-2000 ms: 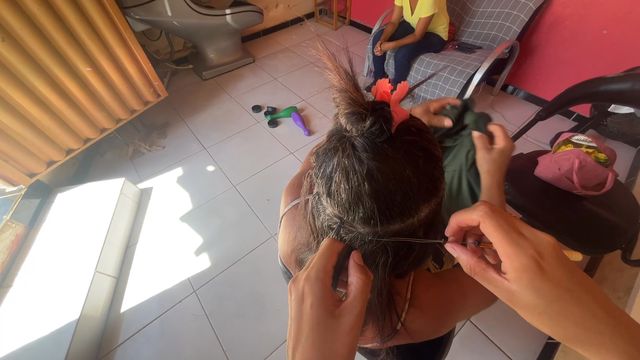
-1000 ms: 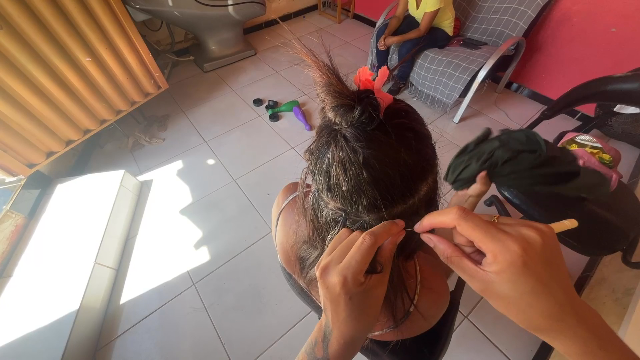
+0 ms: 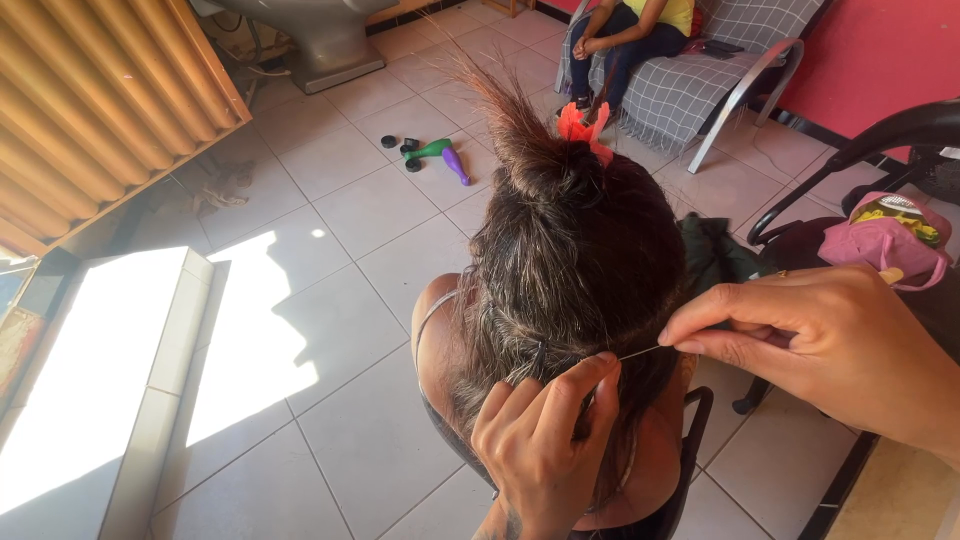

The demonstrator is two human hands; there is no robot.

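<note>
A seated person's dark hair (image 3: 577, 247) fills the middle of the view, its top gathered in a bun with a coral claw clip (image 3: 585, 129). My left hand (image 3: 551, 435) pinches at the hair near the back of the head, thumb and forefinger together at one end of a thin strand (image 3: 637, 352). The other end of that strand is between the thumb and forefinger of my right hand (image 3: 795, 337), at the right of the head. Whether the strand is hair or thread I cannot tell. A small dark clip or knot (image 3: 539, 358) shows left of my left fingertips.
Dark green cloth (image 3: 716, 251) lies beyond my right hand. A black armchair (image 3: 892, 142) at the right holds a pink bag (image 3: 885, 244). Green (image 3: 429, 148) and purple (image 3: 455, 166) plastic objects lie on the tiled floor. Another person (image 3: 626, 37) sits on a blanket-covered chair (image 3: 675, 90).
The dark green cloth, raised in the seated person's hands before, is now low at the right of the head. My hands were close together one second ago and are now farther apart.
</note>
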